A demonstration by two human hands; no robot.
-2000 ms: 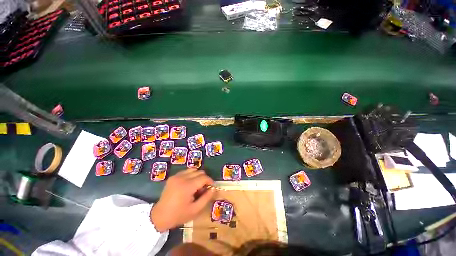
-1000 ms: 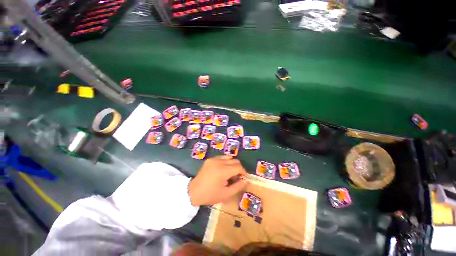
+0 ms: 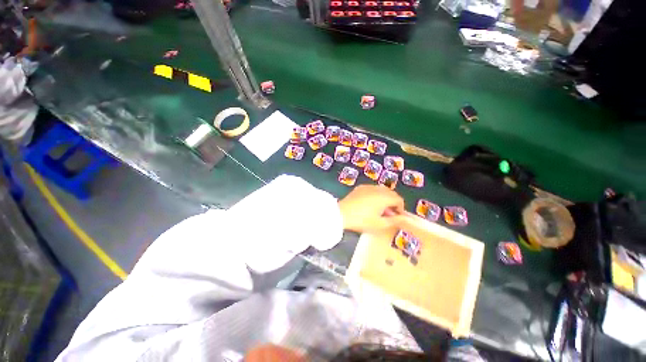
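My left hand (image 3: 371, 209) is at the top left corner of the tan framed work board (image 3: 472, 283), fingers curled together. Whether they hold anything is too blurred to tell. One small pink-rimmed module (image 3: 407, 243) lies on the board, just right of and below the hand. Many similar modules (image 3: 360, 158) lie in loose rows beyond the hand. Two more modules (image 3: 455, 215) lie beyond the board and one (image 3: 509, 252) to its right. My right hand cannot be made out; a blurred skin-toned shape shows at the bottom edge.
A solder spool (image 3: 200, 134), tape roll (image 3: 231, 121) and white paper (image 3: 270, 135) lie left of the modules. A black case (image 3: 486, 172) and a round tan bowl (image 3: 547, 222) stand right. A blue stool (image 3: 67, 157) is on the floor at left, near a person's white sleeve.
The view has turned left, so the bench appears shifted right and tilted, and the floor and stool show more. My left hand stays at the board's corner; the module remains on the board.
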